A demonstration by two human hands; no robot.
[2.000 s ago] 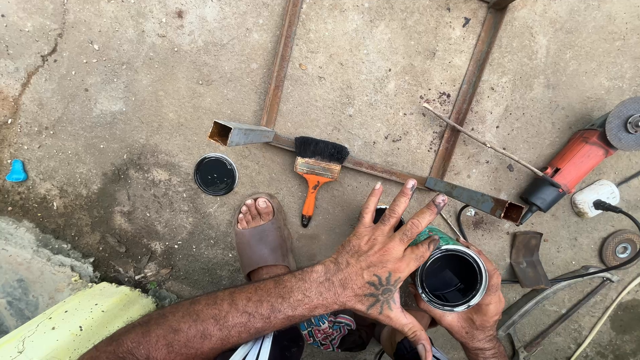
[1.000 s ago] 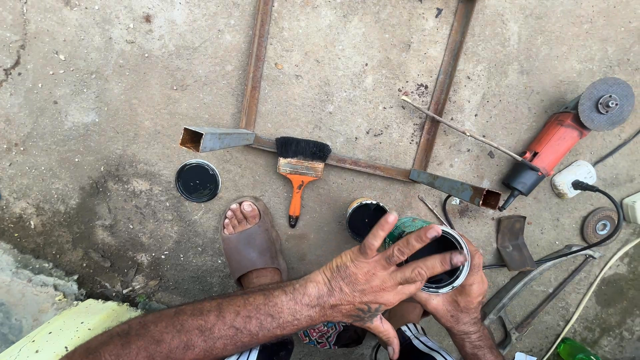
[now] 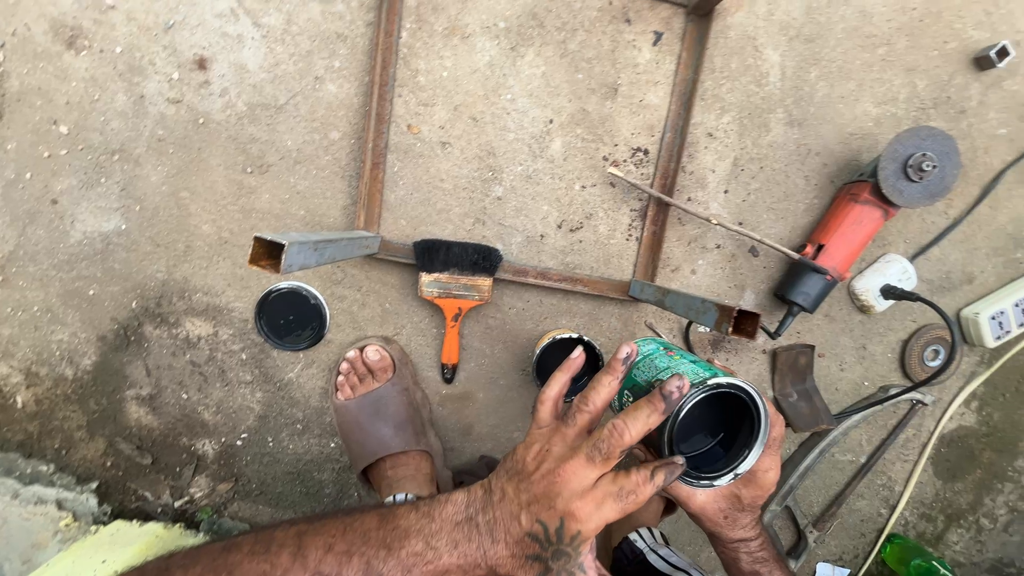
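Observation:
My right hand (image 3: 732,498) holds a green paint can (image 3: 672,370) from below and the right; black paint shows in its tilted mouth. My left hand (image 3: 588,448) is spread at the can's left side, its dark-smudged fingertips at or near the rim; contact is unclear. Behind its fingers stands a smaller open can (image 3: 568,362) with black contents. A wide paintbrush (image 3: 454,308) with an orange handle and black bristles lies with its head over a rusty steel bar (image 3: 560,280). A round lid (image 3: 292,316), black inside, lies to the left.
The bar belongs to a metal frame with square tube ends (image 3: 320,250). A thin stick (image 3: 704,214) crosses it towards a red angle grinder (image 3: 852,228). At right lie a grinding disc (image 3: 916,352), a power strip (image 3: 996,314), cables and a hacksaw (image 3: 864,472). A sandaled foot (image 3: 388,408) stands near the brush.
My left hand's fingers, over the green can's mouth one second ago, have shifted left off it, so the mouth shows fully. My right hand keeps hold of the can.

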